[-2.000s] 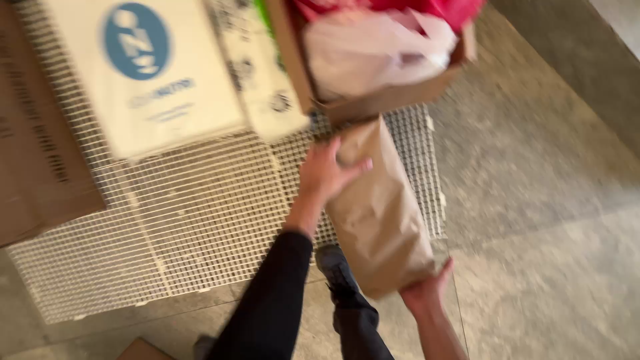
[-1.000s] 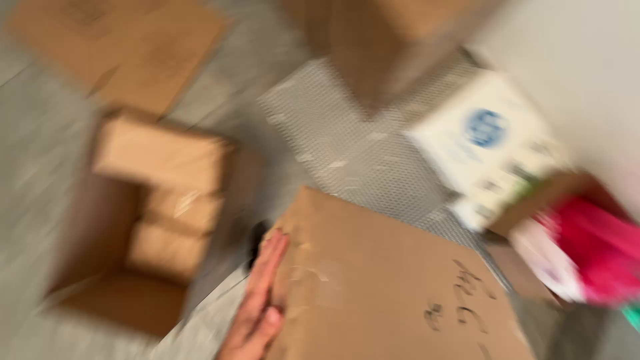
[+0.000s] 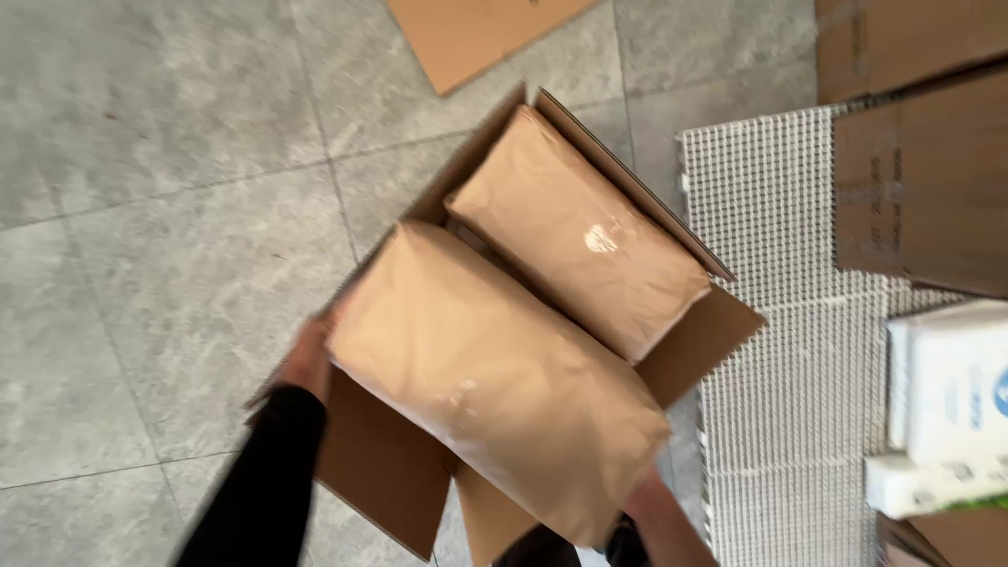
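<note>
A large brown paper package (image 3: 496, 378) is between my two hands, over an open cardboard box (image 3: 378, 465) on the floor. My left hand (image 3: 311, 354) holds its left end beside the box wall, its fingers partly hidden. At the package's lower right end is my right hand (image 3: 646, 500), gripping from beneath, with most fingers out of sight. A second brown paper package (image 3: 583, 236), with shiny clear tape on it, lies in the far side of the box. The box flaps stand spread outward.
A flat cardboard sheet (image 3: 480, 35) lies on the tiled floor beyond the box. To the right is a white plastic grid mat (image 3: 780, 354), bearing closed cardboard boxes (image 3: 929, 173) and white plastic-wrapped packs (image 3: 945, 394). My feet are close below the box.
One second ago my hand was at a closed-looking carton with handwriting; now both hands hold a paper package over the open box. The view has swung strongly.
</note>
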